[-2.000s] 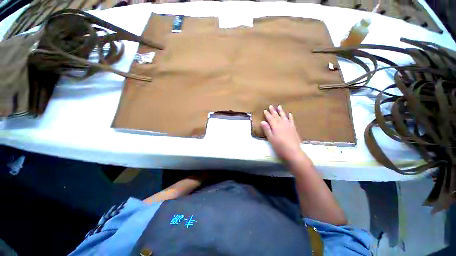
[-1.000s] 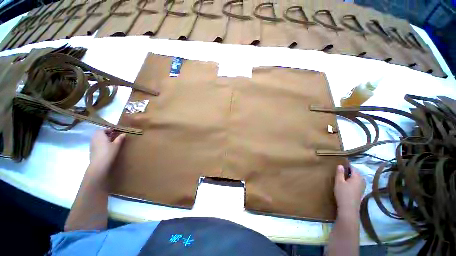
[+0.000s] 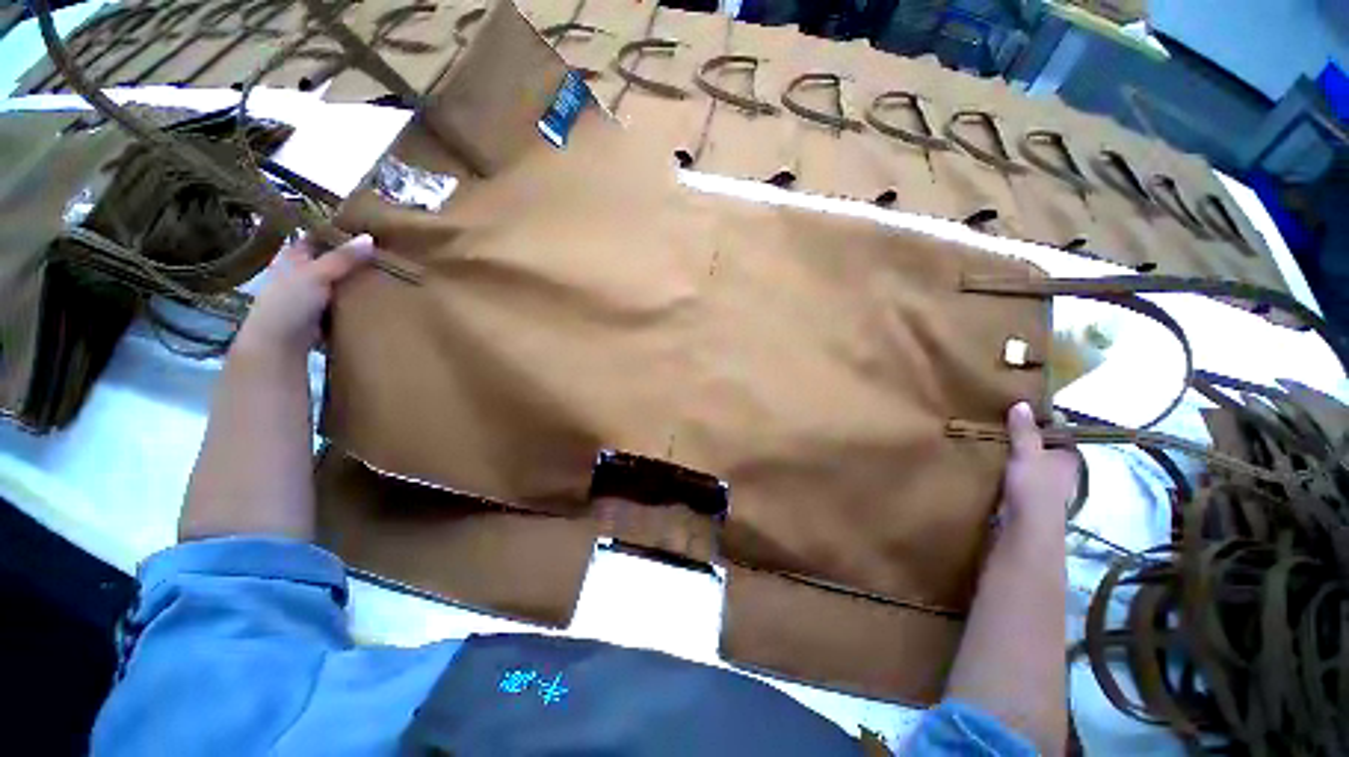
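A large brown bag body panel [image 3: 666, 326] is lifted in front of me, with its far left corner folded up. Another brown panel [image 3: 488, 562] lies flat on the table under its near edge. My left hand [image 3: 318, 281] grips the left side of the lifted panel near a strap end. My right hand [image 3: 1036, 451] grips its right side at a strap end. A dark-blue label [image 3: 562, 107] shows at the far left, a shiny silvery patch [image 3: 414, 184] at the left edge and a small pale square [image 3: 1016, 352] at the right.
Tangled brown straps [image 3: 1258, 577] are at the right. Stacked brown pieces with bundled handles [image 3: 178, 222] are at the left. A row of overlapped bag pieces with curved handles [image 3: 829, 126] runs across the far side. A bottle [image 3: 1083, 343] is partly hidden behind the right strap.
Both hands have come to the panel's sides and raised it off the panel beneath. The far left corner has folded up. The straps on both sides have lifted with the panel.
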